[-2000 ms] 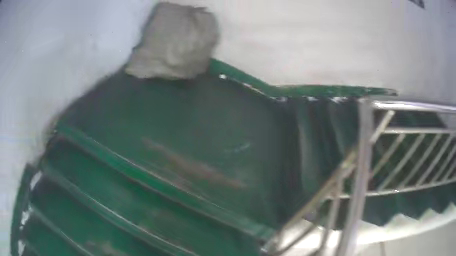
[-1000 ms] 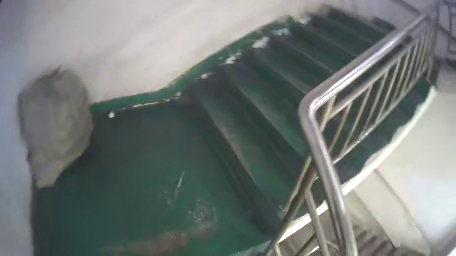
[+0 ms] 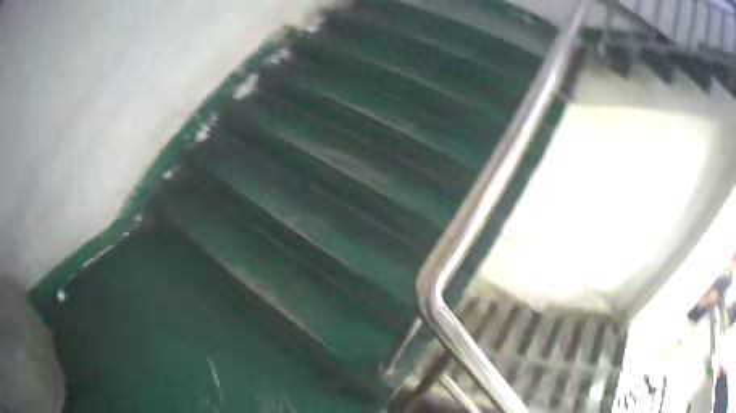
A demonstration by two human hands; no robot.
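Neither of my hands is in the picture. Nearest in front of me are green stairs (image 3: 347, 161) with worn, paler step edges, running up from a green landing (image 3: 145, 306) at the lower left. A shiny steel handrail (image 3: 492, 177) runs along the right side of the stairs and bends near the bottom of the view. The picture is somewhat blurred.
A grey stuffed sack (image 3: 28, 355) is cut off at the lower left edge. A white wall (image 3: 121, 97) borders the stairs on the left. Right of the rail, a lower striped flight (image 3: 541, 339) shows. Another railing (image 3: 686, 24) is at the top right. Unclear dark objects lie at the right edge.
The view has turned right and moved closer to the stairs. The sack has shifted to the left edge, and more of the steps and the lower flight show.
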